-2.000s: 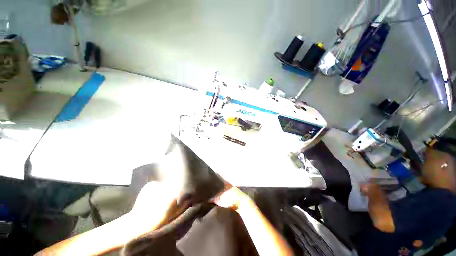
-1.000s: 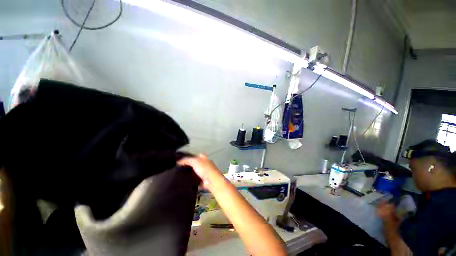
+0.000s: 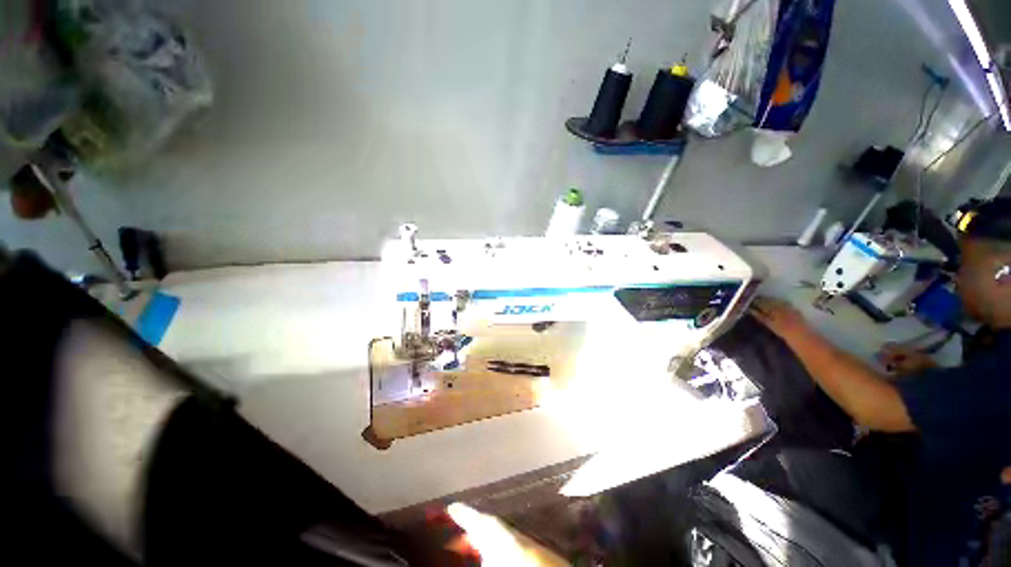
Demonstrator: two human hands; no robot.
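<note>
A large black garment piece (image 3: 255, 465) fills the lower left, close to the camera, with a pale grey patch at its left. My right hand (image 3: 493, 539) is at the bottom edge, overexposed and cut off, beside dark cloth; its grip is unclear. My left hand is not in view. The white lockstitch machine (image 3: 577, 277) stands in front, with its presser foot and needle (image 3: 417, 371) over the metal plate at the left end. No cloth shows under the foot. Dark thread snips (image 3: 518, 368) lie on the tan bed.
A blue flat piece (image 3: 159, 318) lies at the table's left. Black thread cones (image 3: 663, 105) stand on a raised stand by the wall, and a white cone (image 3: 567, 214) behind the machine. A person (image 3: 942, 388) sits at the right; one hand touches dark cloth beside my machine.
The garment, raised high a second ago, is lower and further left, uncovering the machine. My right hand has dropped to the bottom edge. The person's arm now reaches toward my machine. The view has tilted down.
</note>
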